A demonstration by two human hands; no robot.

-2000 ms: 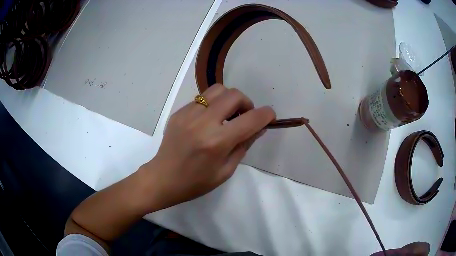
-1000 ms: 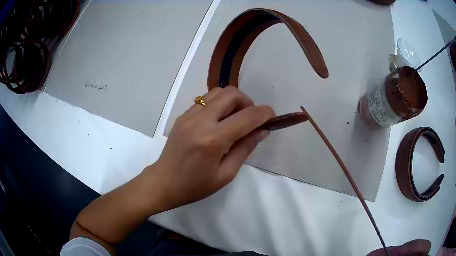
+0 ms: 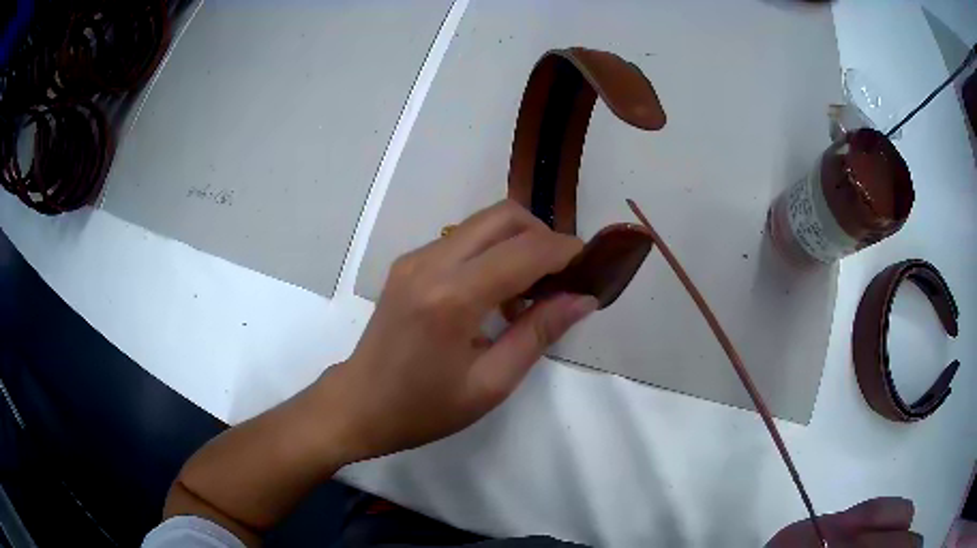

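My left hand (image 3: 461,310), with a ring, grips a brown headband (image 3: 525,150) near its lower end. The hoop rises behind the fingers, black lining strip showing inside, its far rounded tip at upper right. The near rounded tip sticks out right of my fingertips. A thin reddish-brown applicator (image 3: 720,337) runs from my right hand up to this tip, touching or very close to its edge, with the stick's end a little past it. My right hand (image 3: 857,527) is cut off by the bottom edge at lower right and holds the applicator's lower end.
A glass jar of brown edge paint (image 3: 811,217) stands at right with a thin dark stick (image 3: 930,94) leaning in it. A brown headband hoop (image 3: 876,348) lies below it. Many brown hoops (image 3: 59,150) crowd the far left. Grey cardboard sheets (image 3: 268,128) lie on the white table.
The held headband has turned, so its near tip shows its broad face and its far tip has swung down and left. The applicator's end has shifted slightly up and left.
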